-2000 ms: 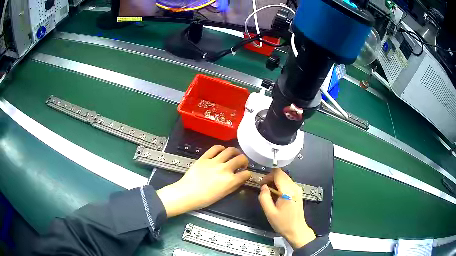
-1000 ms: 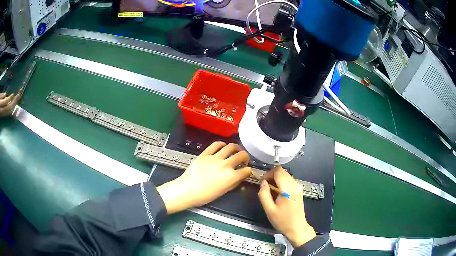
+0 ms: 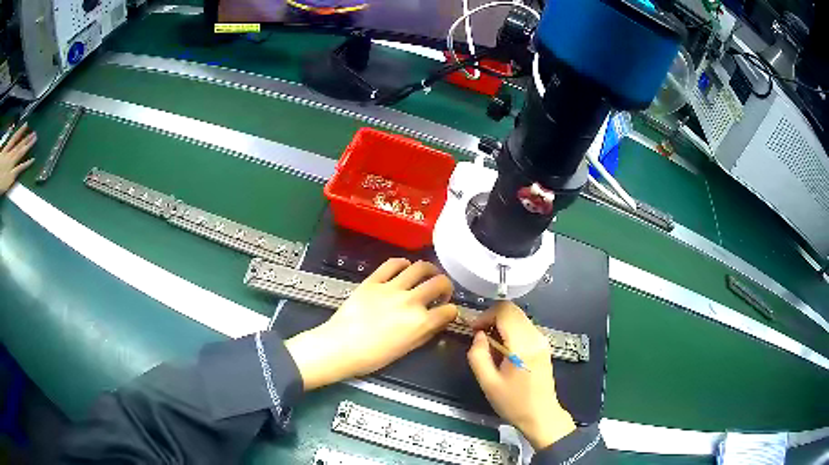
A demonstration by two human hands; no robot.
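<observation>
A long metal strip fixture (image 3: 300, 282) lies across the black base plate (image 3: 582, 272) under the microscope's white ring (image 3: 495, 272). My left hand (image 3: 391, 313) lies over the middle of the strip, fingers bent, fingertips on it. My right hand (image 3: 518, 368) holds a thin tan stick tool with a blue end (image 3: 516, 361) between thumb and fingers, its other end at the strip beside my left fingertips. The exact tip contact is too small to tell. The strip's right end (image 3: 571, 345) shows beyond my right hand.
A red bin (image 3: 386, 186) with small pale parts stands left of the black microscope tube (image 3: 536, 154). More strips lie at left (image 3: 195, 218), far left (image 3: 60, 145), front (image 3: 423, 439) and right (image 3: 749, 297). Another person's hand (image 3: 13, 156) is at the left edge. A monitor (image 3: 409, 20) stands behind.
Another person's hand has appeared at the left edge; a strip now lies beside it. The small strip at far right has shifted left. My hands have barely moved.
</observation>
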